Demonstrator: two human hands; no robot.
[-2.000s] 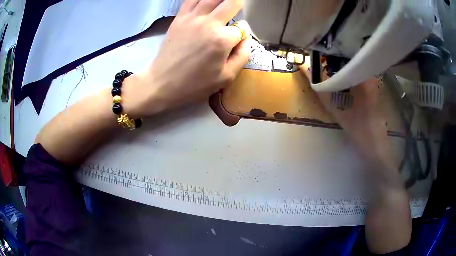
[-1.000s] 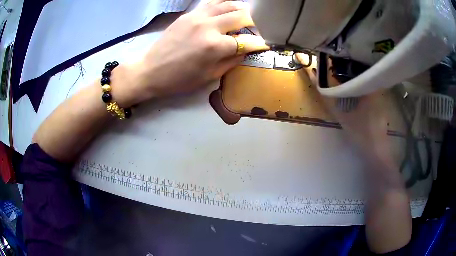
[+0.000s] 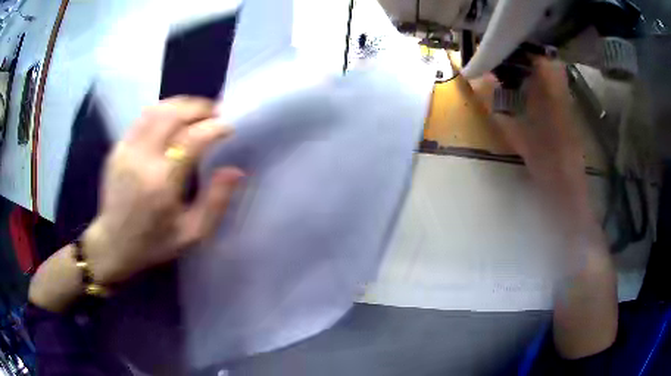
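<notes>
A pale grey-lavender garment piece (image 3: 309, 198), blurred, lies across the middle and over the table's front edge. Dark purple cloth (image 3: 197, 59) shows behind and left of it. My left hand (image 3: 165, 172), with a ring and bracelet, is at the pale piece's left edge; its thumb and fingers seem to pinch cloth there. My right hand (image 3: 533, 88) is by the machine head (image 3: 508, 29), partly hidden behind it and blurred; what its fingers do cannot be told. The presser foot area (image 3: 439, 62) is just beyond the piece's upper right edge.
The tan machine bed cover (image 3: 460, 121) shows right of the cloth. Scissors with dark loop handles (image 3: 625, 213) lie right of my right forearm. The white table (image 3: 449, 242) has a printed scale near its front edge. A red object (image 3: 22, 239) is at the far left.
My left hand has moved from beside the needle to the left and towards me. The pale piece now covers the middle of the table and the tan cover's left part. My right hand stays by the machine.
</notes>
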